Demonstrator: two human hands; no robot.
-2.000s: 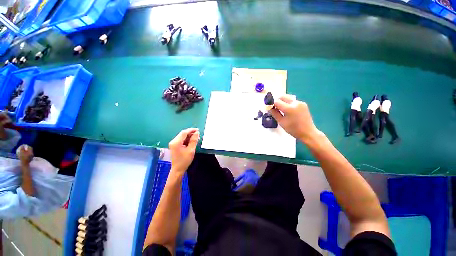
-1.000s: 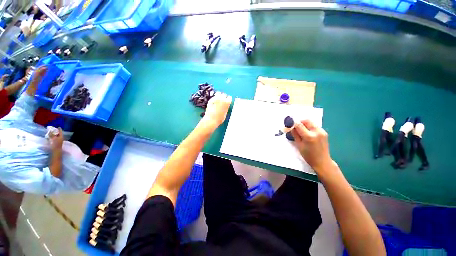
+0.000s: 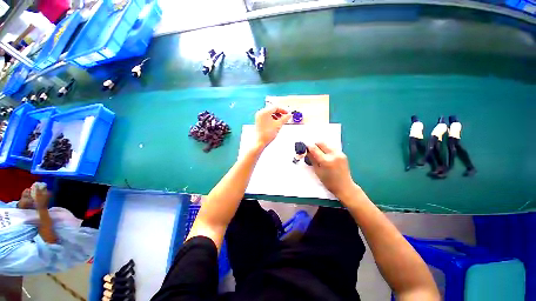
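Observation:
My right hand (image 3: 330, 167) grips a small figure (image 3: 300, 151) with a black rounded end and a pale part, over the white work board (image 3: 282, 176). My fingers cover part of it. My left hand (image 3: 271, 126) pinches a small dark part (image 3: 278, 116), seen only as a dark bit between the fingers, just left of a purple round item (image 3: 297, 117). That item sits on the cardboard (image 3: 317, 107). A heap of small dark parts (image 3: 210, 131) lies left of the board. A dark block is partly hidden beside my right fingers.
Several black-and-pale figures (image 3: 436, 144) lie at right. Others (image 3: 257, 59) lie on the belt beyond. Blue bins (image 3: 97, 141) stand at left beside a seated person in light blue (image 3: 53, 241). A large blue tray (image 3: 147, 235) with figures is by my left leg. A blue stool (image 3: 458, 264) is at lower right.
My left hand has moved from the heap of dark parts to beside the purple round item. My right hand still holds the figure over the board. The camera view has shifted.

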